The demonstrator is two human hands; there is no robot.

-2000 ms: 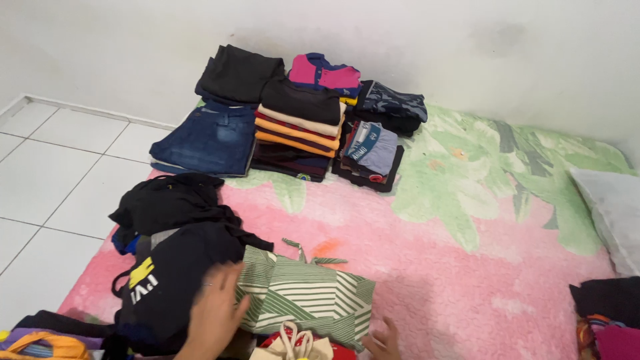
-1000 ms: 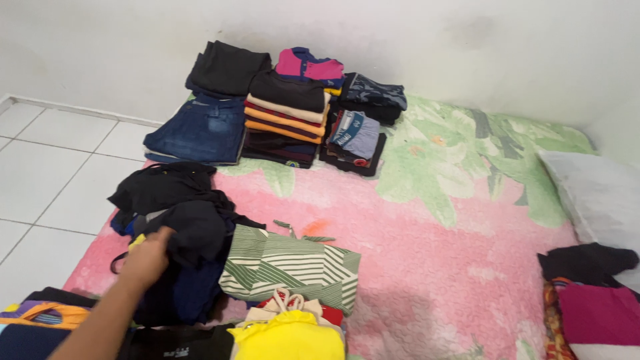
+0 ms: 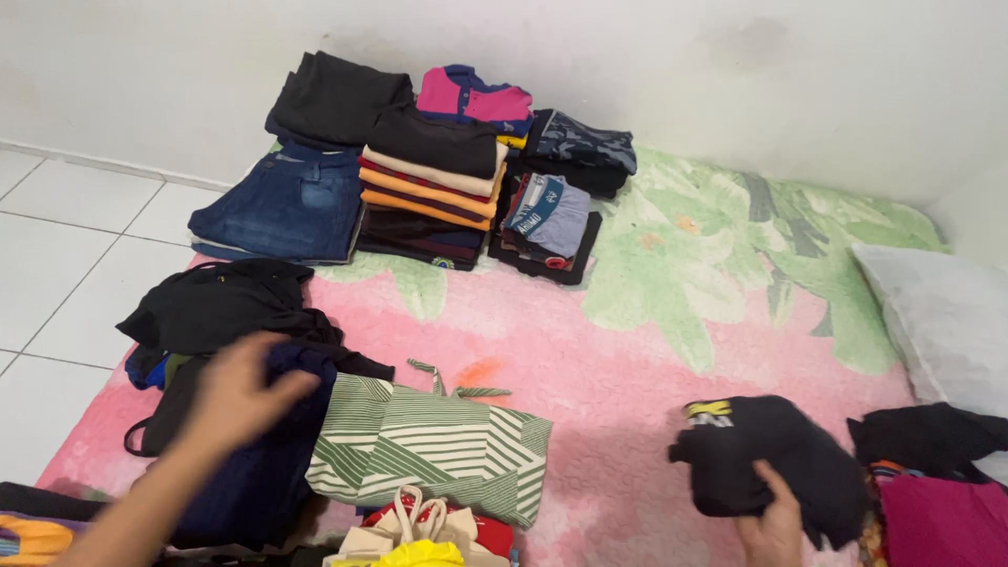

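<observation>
My left hand [image 3: 248,394], somewhat blurred, has its fingers apart over the dark clothes at the left, next to a navy garment [image 3: 244,472] and a black garment [image 3: 216,303]. At the lower right, my right hand [image 3: 776,508] grips a bunched black garment with a yellow and white print [image 3: 772,457], above the pink part of the bedspread. Between the hands lies a folded green and white striped garment [image 3: 433,449] with tie strings. Below it are a beige garment with drawstrings [image 3: 417,524] and a yellow one [image 3: 421,554].
Folded jeans [image 3: 279,205], a stack of shirts [image 3: 429,185] and folded underwear [image 3: 551,213] stand near the wall. A white pillow [image 3: 937,323] lies at the right edge, with a magenta garment [image 3: 945,520] below it. Floor tiles [image 3: 63,291] show at the left.
The black printed garment, on the left pile two seconds ago, is now in my right hand at the right. A hand reaching onto the dark pile one second ago held dark cloth.
</observation>
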